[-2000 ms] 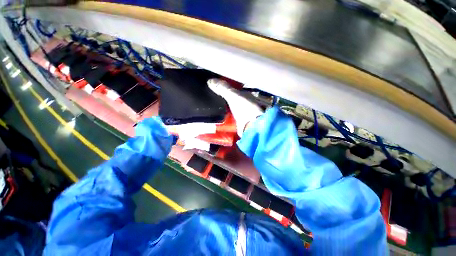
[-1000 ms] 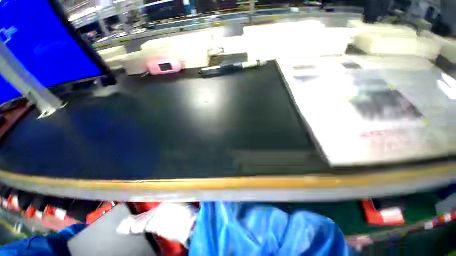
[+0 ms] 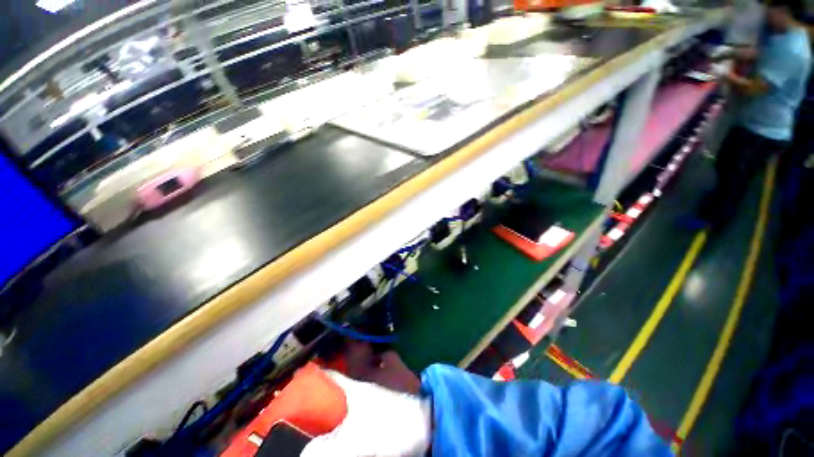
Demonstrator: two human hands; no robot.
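Note:
My right hand (image 3: 379,421), in a white glove with a blue sleeve, is at the bottom of the view, closed on a red sleeve (image 3: 308,400). A dark flat unit (image 3: 284,441) shows at the sleeve's lower side, cut off by the bottom edge. My fingertips are partly hidden. My left hand is out of the picture.
Another red sleeve with a dark unit (image 3: 534,241) lies on the green shelf (image 3: 473,294) under the wood-edged worktop (image 3: 268,259). Blue cables (image 3: 357,334) and adapters run behind the shelf. A grey post (image 3: 627,134) stands right of it. A person (image 3: 766,89) stands in the aisle.
The view has swung right along the bench, bringing the shelf, aisle and person into view. The pale flat unit seen by my hand earlier is now out of sight; the red sleeve stays in my right hand.

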